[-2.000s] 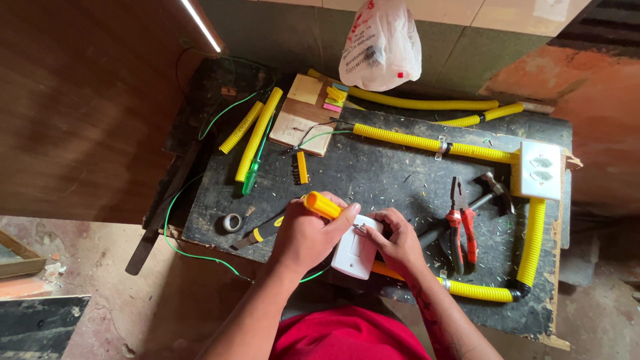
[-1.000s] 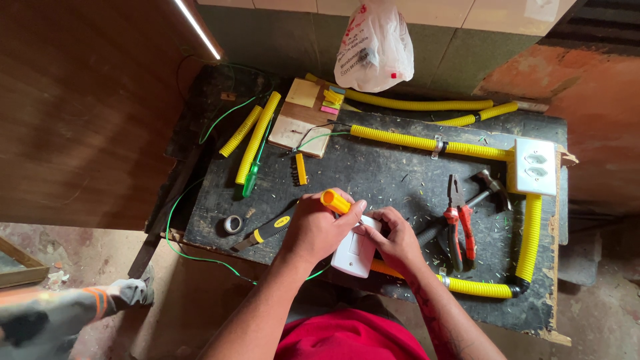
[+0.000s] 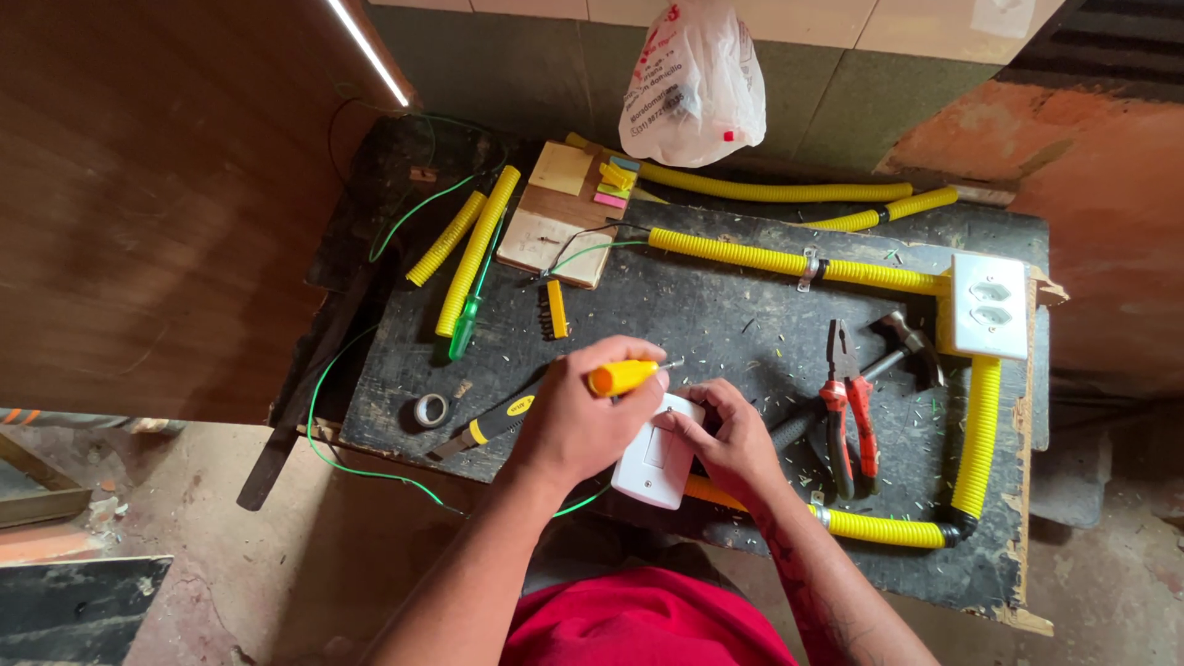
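Note:
My left hand [image 3: 592,412] is closed around the yellow handle of a screwdriver [image 3: 622,377], whose short metal tip points right, above the top of a white switch plate [image 3: 655,458]. My right hand [image 3: 731,430] grips the plate's upper right side, fingers near its top screw. A screw shows at the plate's lower end. Orange-yellow corrugated conduit [image 3: 717,495] runs from beside the plate under my right forearm. A green wire [image 3: 583,502] passes near the plate's lower left edge. Left of my left hand lies a black and yellow utility knife [image 3: 499,421].
On the black board [image 3: 703,319] are combination pliers [image 3: 849,407], a hammer [image 3: 906,347], a tape roll [image 3: 431,410], a green-handled screwdriver [image 3: 464,328], a notebook [image 3: 555,217] and clamped yellow conduit [image 3: 731,250] reaching a white double socket [image 3: 990,305]. A plastic bag [image 3: 694,92] hangs above.
My left hand has turned the screwdriver: its handle pointed up and left before, and now its metal tip shows, lifted off the plate. A person's leg and shoe at the lower left have moved mostly out of view.

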